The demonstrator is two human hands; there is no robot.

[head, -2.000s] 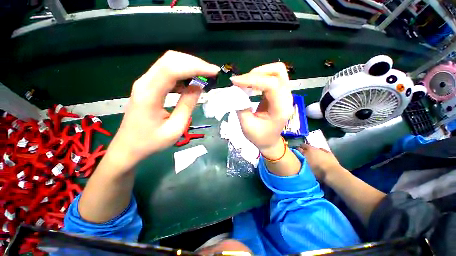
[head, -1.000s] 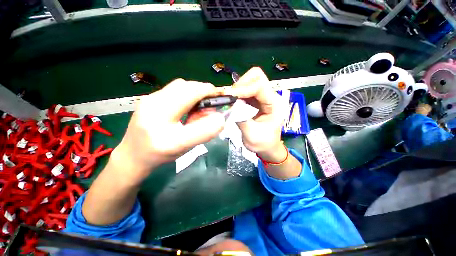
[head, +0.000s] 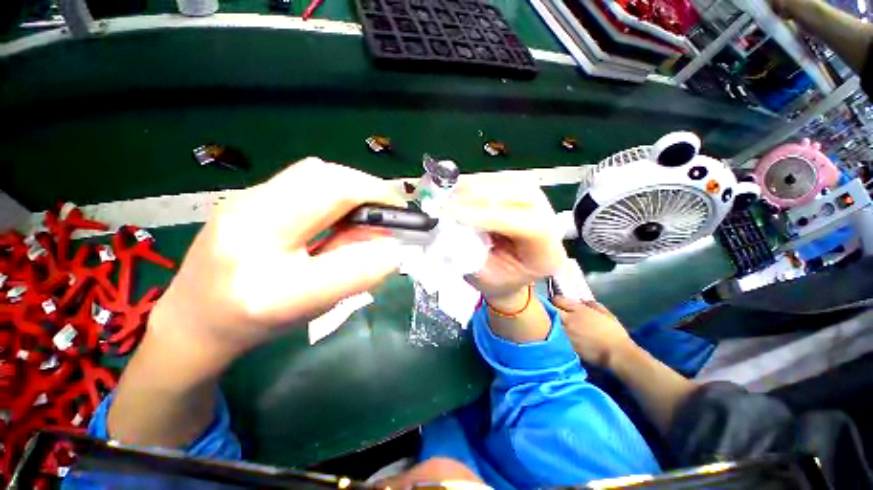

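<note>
A small black rounded device housing (head: 392, 219) is pinched between the thumb and fingers of my left hand (head: 273, 254), held above the bench with its edge towards me. My right hand (head: 512, 230) is just right of it, blurred, with its fingers bent around a white crumpled wiping cloth (head: 458, 251). The cloth is close to the end of the housing; I cannot tell if they touch. A small bottle with a silvery round top (head: 441, 172) stands behind the cloth, partly hidden. A flat white wipe (head: 337, 316) and a clear plastic bag (head: 433, 321) lie below.
Red spring clamps (head: 67, 306) are piled at left. Several small dark and gold units (head: 379, 144) lie along the green belt, with a black slotted tray (head: 445, 36) beyond. A panda fan (head: 651, 206) stands at right. Another person's hand (head: 589, 330) reaches in beside my right sleeve.
The view has shifted, so the belt, tray and fan sit further left. My left hand still holds the housing, now lower in view. The bottle top has come into view, and another person's hand is back at right.
</note>
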